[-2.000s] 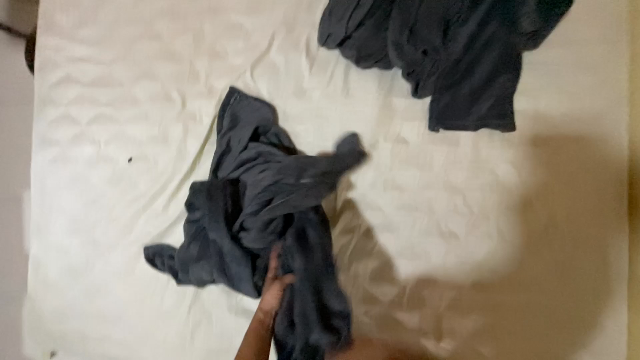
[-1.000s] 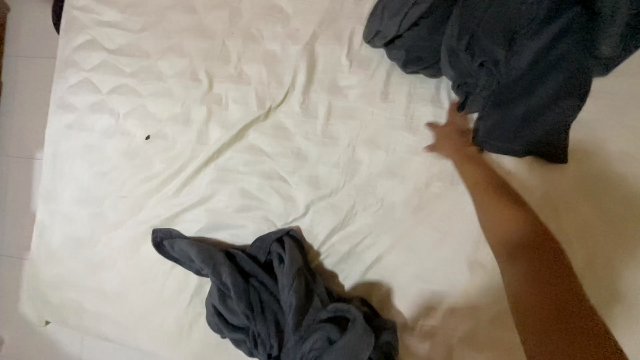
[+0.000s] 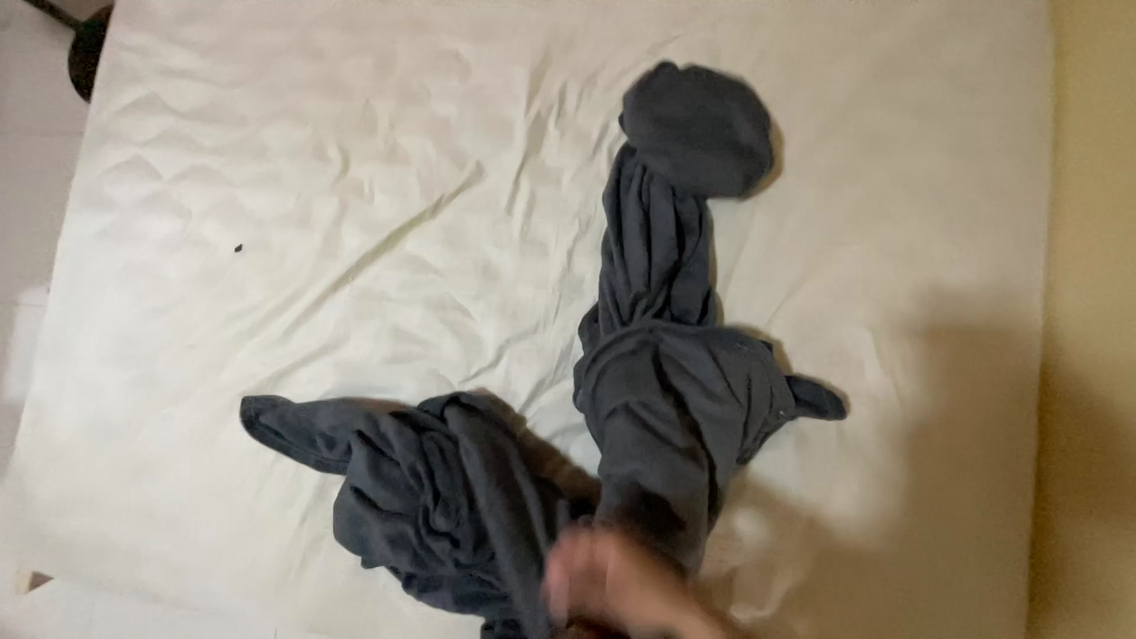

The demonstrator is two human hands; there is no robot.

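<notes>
My right hand (image 3: 617,577), blurred, is at the bottom centre against the lower end of a dark grey garment (image 3: 670,382); its grip is unclear. That garment stretches up the bedding in a long, bunched shape with a rounded bundle at its top and a small flap out to the right. Left of it, a second dark grey garment (image 3: 426,497) lies crumpled, one narrow end pointing left. Below my right hand, a small patch of skin at the bottom edge may be my left hand; its fingers are hidden.
Both garments lie on a wrinkled, cream-coloured quilted bed cover (image 3: 355,177). A small dark speck (image 3: 238,248) is on its left part. Pale floor tiles (image 3: 40,169) and a dark round object (image 3: 89,55) are beyond the left edge; a yellowish surface (image 3: 1092,266) borders the right.
My right hand has come back from the upper right to the bottom centre. The garment there has moved down towards me and now lies drawn out, close beside the crumpled one.
</notes>
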